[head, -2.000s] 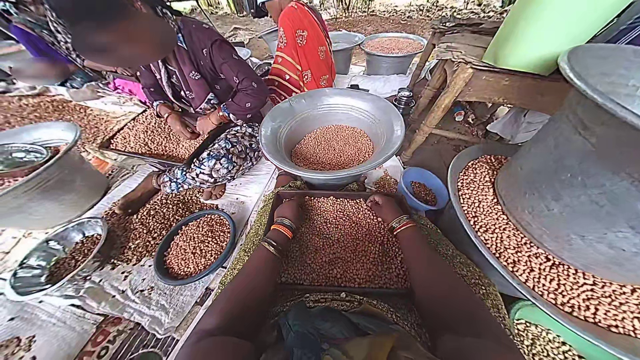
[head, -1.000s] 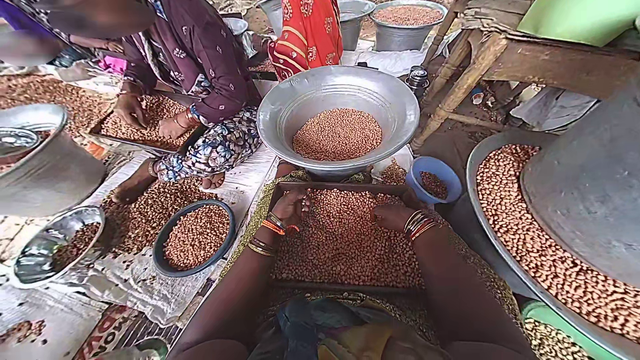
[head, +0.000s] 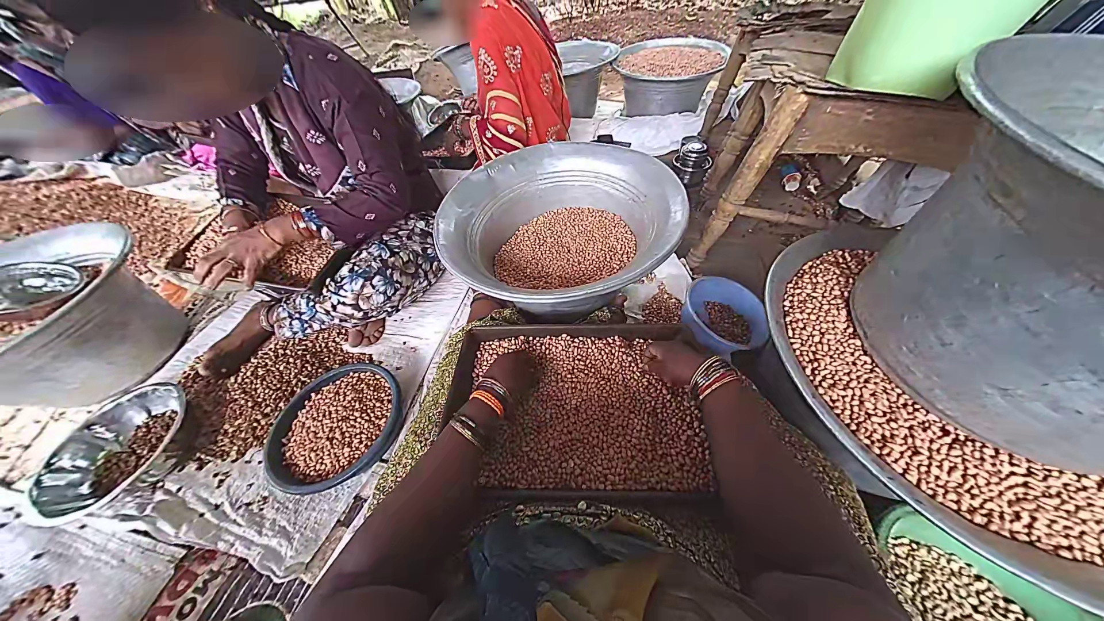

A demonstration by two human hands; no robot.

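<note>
A dark rectangular tray (head: 595, 495) full of reddish-brown nuts or seeds (head: 595, 414) rests on my lap. My left hand (head: 514, 376) touches the nuts near the tray's upper left, its fingers curled and partly hidden. At the upper right, by the tray's edge, is my right hand (head: 674, 360), also curled over the nuts; whether either hand holds any cannot be told. Just beyond the tray stands a wide metal basin (head: 466, 207) with a heap of the same nuts in it.
A blue plastic bowl (head: 755, 319) stands right of the tray, near a large metal pan (head: 780, 319) of nuts. On the left are a dark round tub (head: 392, 423), a shiny steel bowl (head: 65, 461) and a person (head: 336, 147) with hands in another tray. A wooden table (head: 880, 129) stands behind.
My left hand has shifted over the nuts in the tray, and my right hand has moved outward to its right edge. The person on the left has moved their hands over their tray.
</note>
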